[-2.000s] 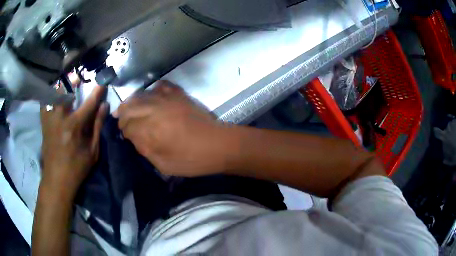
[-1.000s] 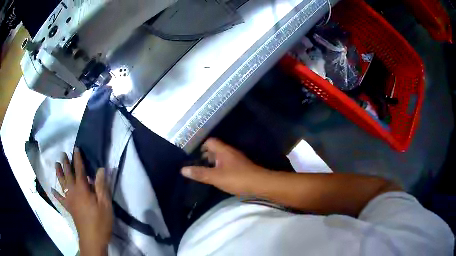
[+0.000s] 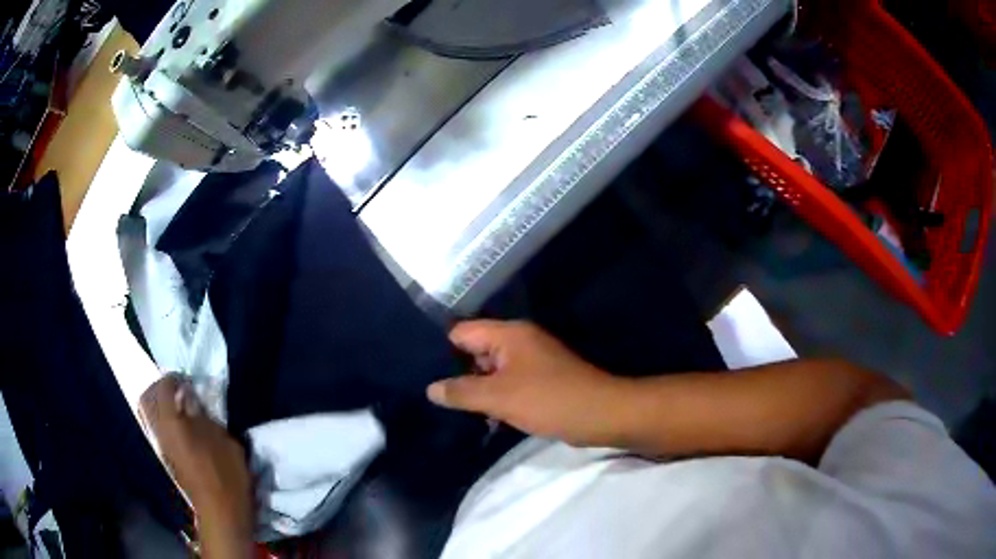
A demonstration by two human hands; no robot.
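A dark cloth panel [image 3: 317,295] lies from under the sewing machine head [image 3: 208,98] over the table's front into my lap. White lining [image 3: 317,459] shows beneath its lower edge and along its left side. My left hand [image 3: 200,448] is at lower left, slightly blurred, fingers curled on the white lining's left edge. My right hand [image 3: 524,382] pinches the dark panel's right edge between thumb and fingers, just off the table's front edge. The needle area is beside a bright lamp spot, and the cloth's upper end reaches it.
A measuring tape [image 3: 601,153] runs along the table's front edge. A grey-black curved piece [image 3: 502,27] lies under the machine arm. A red basket [image 3: 830,229] with plastic bags stands at right. More dark cloth [image 3: 66,360] hangs at far left.
The dark panel now covers most of the white lining that showed before. My left hand has gone from flat and spread to curled at the cloth's left edge. The view has shifted.
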